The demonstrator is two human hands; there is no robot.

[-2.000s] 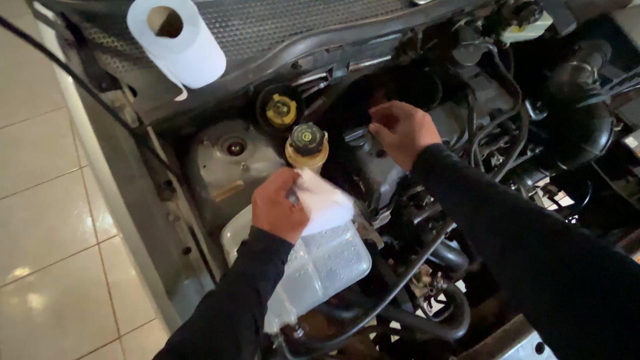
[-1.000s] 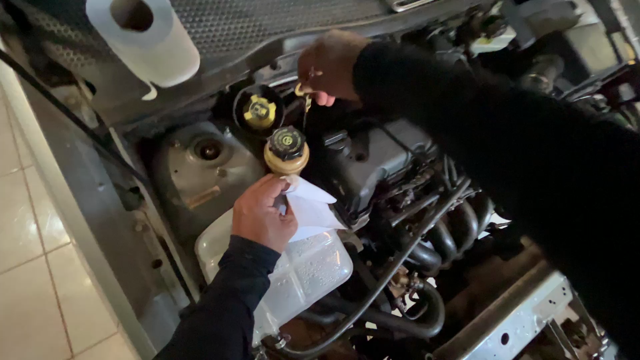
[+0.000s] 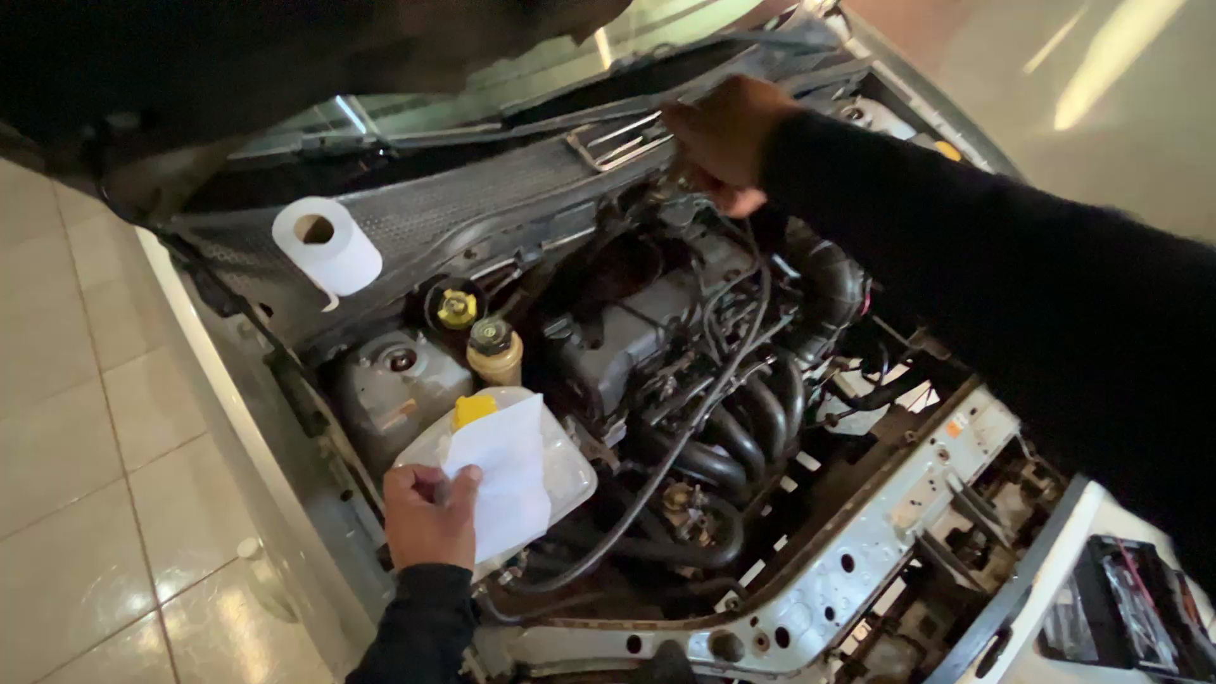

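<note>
My left hand [image 3: 432, 513] pinches a sheet of white paper [image 3: 503, 475] over the translucent plastic coolant tank [image 3: 568, 475] and beside its yellow cap [image 3: 474, 410]. Behind the tank stand a tan fluid reservoir with a black cap [image 3: 493, 347] and a round yellow cap [image 3: 457, 308]. My right hand [image 3: 727, 142] is blurred above the rear of the engine, near a metal-framed tray [image 3: 622, 141] on the cowl; whether it holds anything cannot be made out. A white paper roll [image 3: 328, 249] rests on the perforated cowl.
The engine's cover [image 3: 617, 342], a long black hose [image 3: 655, 475] and curved pipes [image 3: 760, 418] fill the bay. The metal front crossmember [image 3: 826, 560] crosses the front. A tray of tools [image 3: 1121, 598] is at lower right. The dark raised hood overhangs the upper left.
My right hand has moved from beside the capped reservoirs to the rear of the engine. My left hand, still with the white paper, is lower, over the tank. The view has shifted widely.
</note>
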